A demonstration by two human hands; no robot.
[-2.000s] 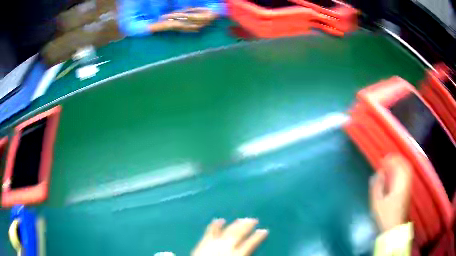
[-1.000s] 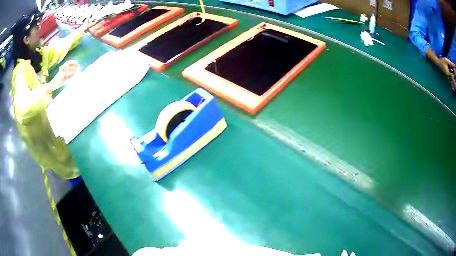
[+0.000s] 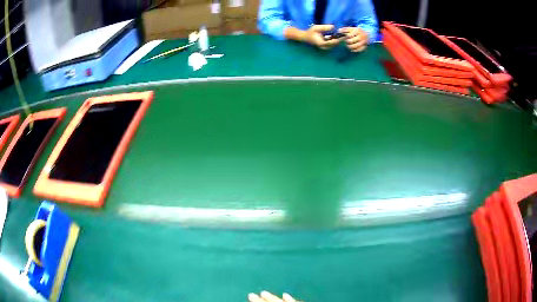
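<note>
Only a few fingertips of my left hand (image 3: 272,296) show at the bottom edge, slightly apart, with nothing seen in them; the rest is cut off. My right hand is out of the picture. A black laptop screen (image 3: 97,141) lies face up in an orange foam tray (image 3: 70,191) on the left of the green bench. A second tray with a screen (image 3: 26,147) lies left of it, and part of a third shows at the edge. A stack of red foam trays (image 3: 497,248) stands at the right edge, partly cut off.
A blue tape dispenser (image 3: 53,250) stands at lower left. A blue box with a flat top (image 3: 88,56) and small white items (image 3: 198,61) are at the back left. A person in blue (image 3: 318,20) sits opposite, beside stacked red trays (image 3: 433,62).
The view has swung from the left side back to the front. The dispenser and left trays now sit further left, and the right stack has come into view. My fingertips show at the bottom.
</note>
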